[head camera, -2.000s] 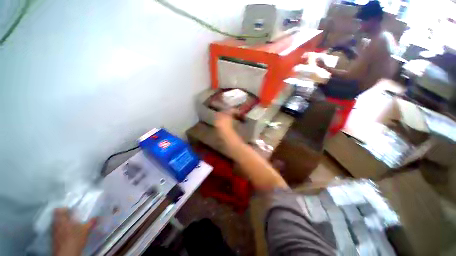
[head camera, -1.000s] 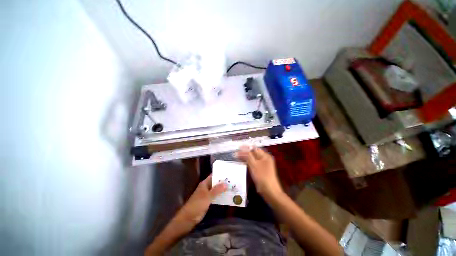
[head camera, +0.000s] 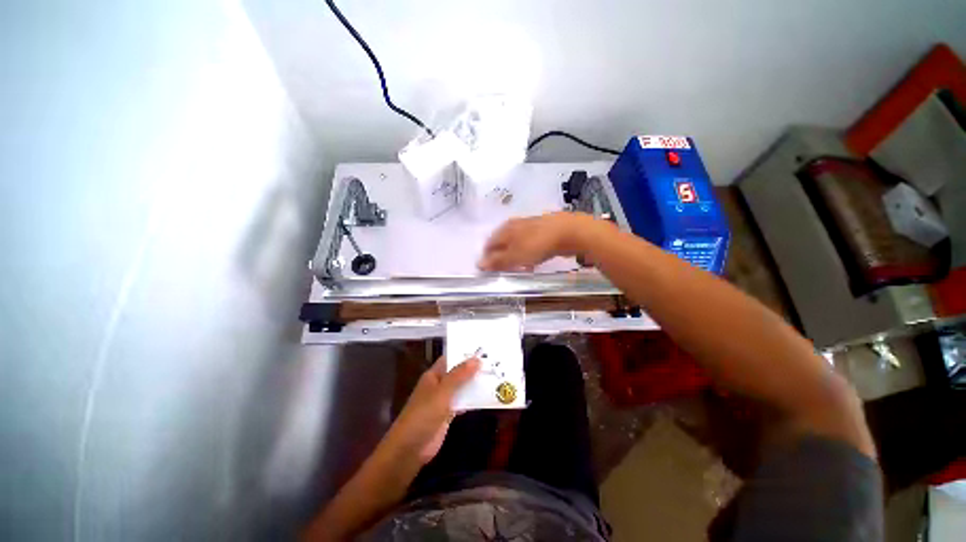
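Observation:
My left hand (head camera: 429,408) holds a white product box (head camera: 484,360) with a round gold sticker at the front edge of the sealer. Clear film (head camera: 482,309) stands out from the box's far end and lies over the brown sealing strip (head camera: 392,310). The silver sealing arm (head camera: 424,286) is just behind the strip; whether it touches the film is unclear. My right hand (head camera: 524,241) is above the white worktable (head camera: 365,254), just behind the arm, with fingers bent; I see nothing in it.
Bagged white boxes (head camera: 440,180) stand at the back of the worktable. The blue power unit (head camera: 669,196) is at the sealer's right end. Further right, a white box (head camera: 913,214) lies on the tunnel conveyor (head camera: 847,228). A red stool (head camera: 646,365) is below the sealer's right side.
The box has moved forward and up to the strip, its film now over it. My right hand has left the box's film end and moved forward over the worktable. The view has shifted.

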